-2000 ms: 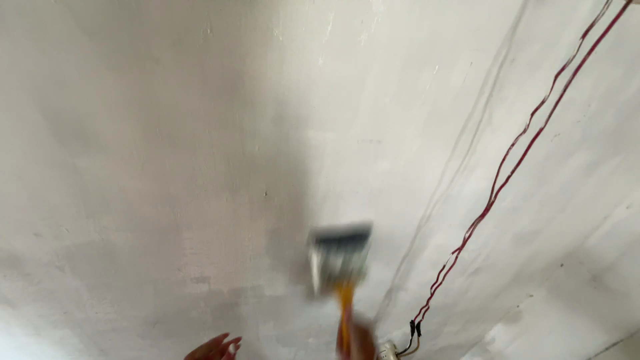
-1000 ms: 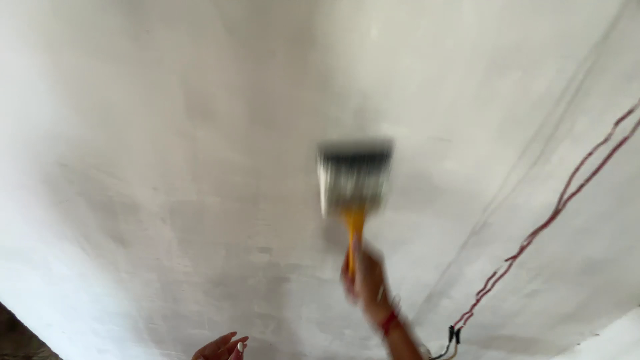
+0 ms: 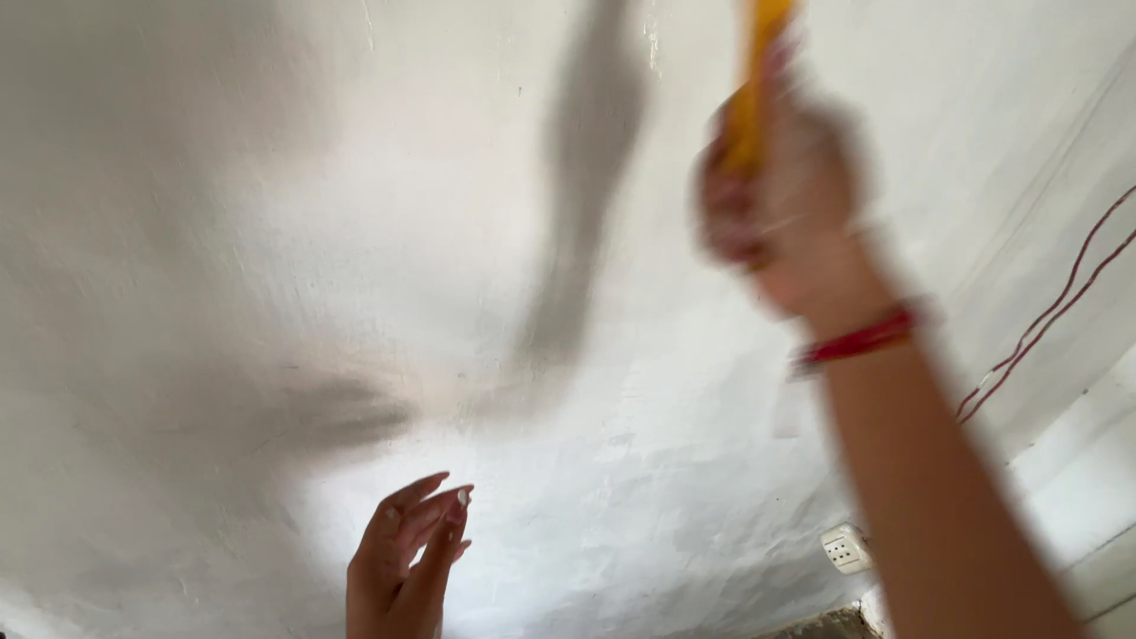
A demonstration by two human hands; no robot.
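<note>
My right hand (image 3: 781,195), blurred by motion, is closed around the yellow handle (image 3: 759,89) of a paintbrush at the upper right. The brush's bristles lie beyond the top edge of the view. A red cord bracelet (image 3: 861,342) circles my right wrist. At the lower left my left hand (image 3: 413,550) is raised with curled fingers apart and holds nothing; a white spot shows on one fingertip. Behind both hands spreads a whitish plastered wall (image 3: 444,266) with patchy grey tones, and the shadow of my right arm and hand falls on it.
Dark red twisted wires (image 3: 1056,302) run down the wall at the right. A white electrical socket (image 3: 846,548) is low on the right, beside my right forearm. Near the bottom edge shows a dark, rough patch (image 3: 825,626).
My right hand has moved up with the brush, whose head has left the view at the top. More of my right forearm and my left hand now shows. The view has shifted.
</note>
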